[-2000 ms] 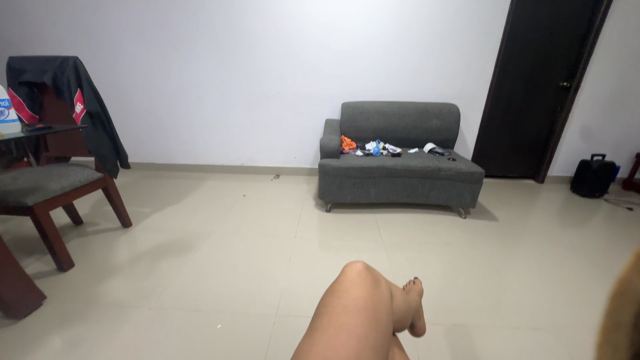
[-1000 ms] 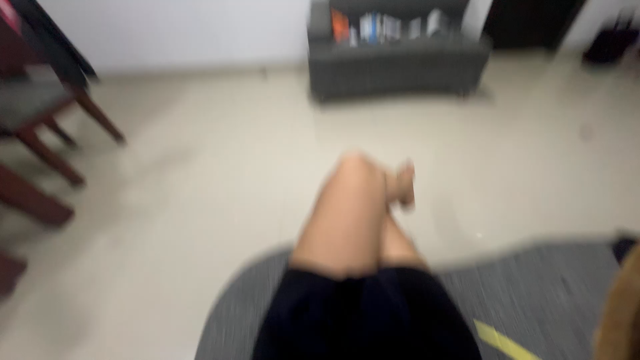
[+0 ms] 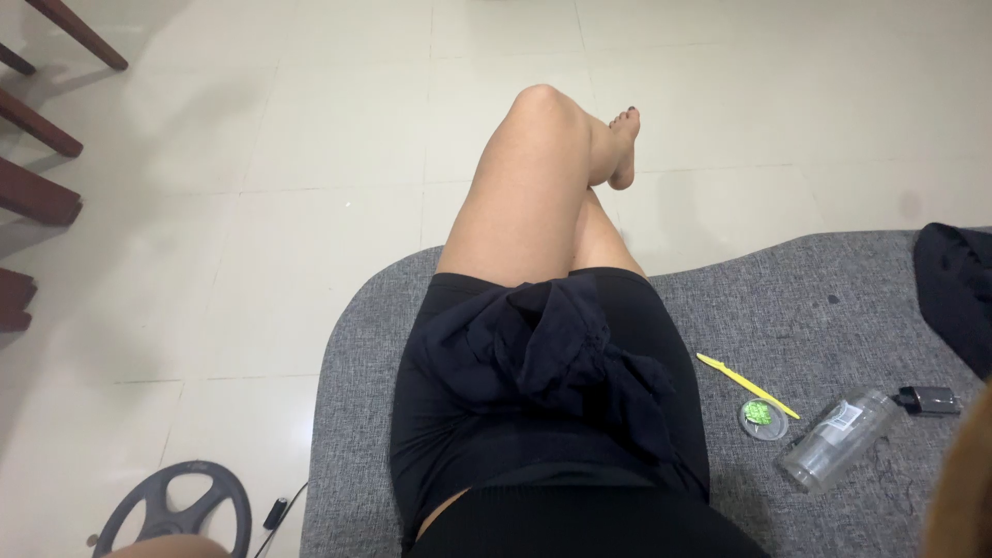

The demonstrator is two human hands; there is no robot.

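Note:
Neither of my hands shows; a blurred patch of bare skin at the bottom left edge may be part of my arm. Dark blue cloth [image 3: 535, 349] lies bunched on my lap over black shorts. On the grey seat to the right rests a thin yellow stick-like tool [image 3: 748, 385]. Its lower end is near a small round clear dish [image 3: 763, 419] with bright green bits in it. A clear plastic bottle [image 3: 839, 440] with a label lies on its side beside the dish. Close to the bottle's upper end is a small dark object [image 3: 928, 401].
The grey fabric seat [image 3: 356, 434] curves around my legs. Dark cloth [image 3: 957, 287] lies at its right edge. On the tiled floor at lower left are a grey steering-wheel-shaped object [image 3: 167, 504] and a small black cylinder [image 3: 275, 513] by a cable. Wooden chair legs [image 3: 39, 120] stand upper left.
The view has tilted far down, from the room and the grey sofa by the wall to my lap and the seat. My legs stay crossed.

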